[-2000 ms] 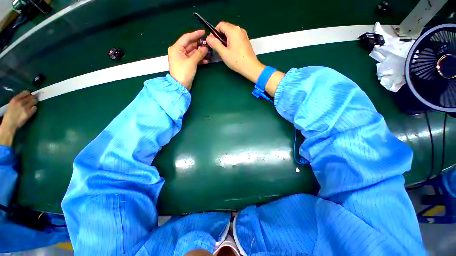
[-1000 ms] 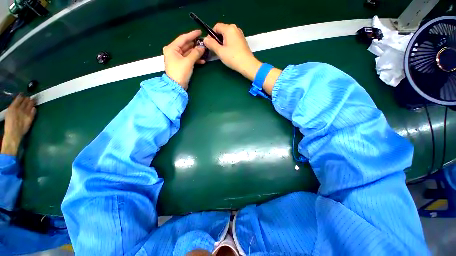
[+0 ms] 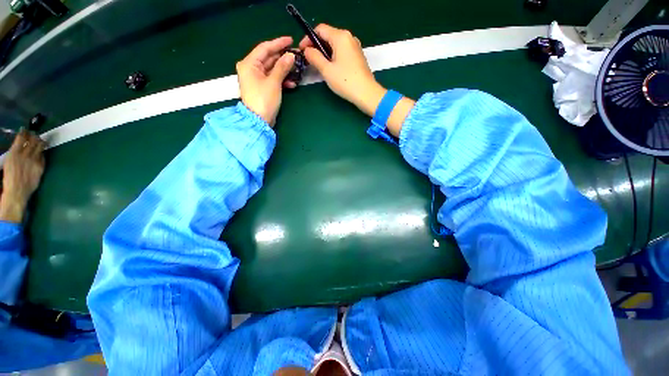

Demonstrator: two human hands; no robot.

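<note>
A small black unit with shiny parts [image 3: 295,64] is held over the white strip, between the fingers of my left hand [image 3: 262,79]. My right hand [image 3: 346,66] is just right of it and grips a slim dark pen-like tool [image 3: 309,31], its upper end pointing up and left. The tool's lower end is hidden by my fingers. My right fingertips are close to the unit; whether they touch it I cannot tell. A blue strap [image 3: 385,114] is on my right wrist.
Loose dark units lie on the green belt, one at left [image 3: 136,80]. Another dark unit [image 3: 545,48] lies beside crumpled white material [image 3: 574,77] and a dark fan [image 3: 640,89] at right, near a grey bracket [image 3: 612,22]. Another person's hand [image 3: 23,172] is at the far left.
The loose units on the belt have moved left. The tool in my right hand stands a little steeper. The unit in my left fingers shows darker. The other person's hand has shifted slightly.
</note>
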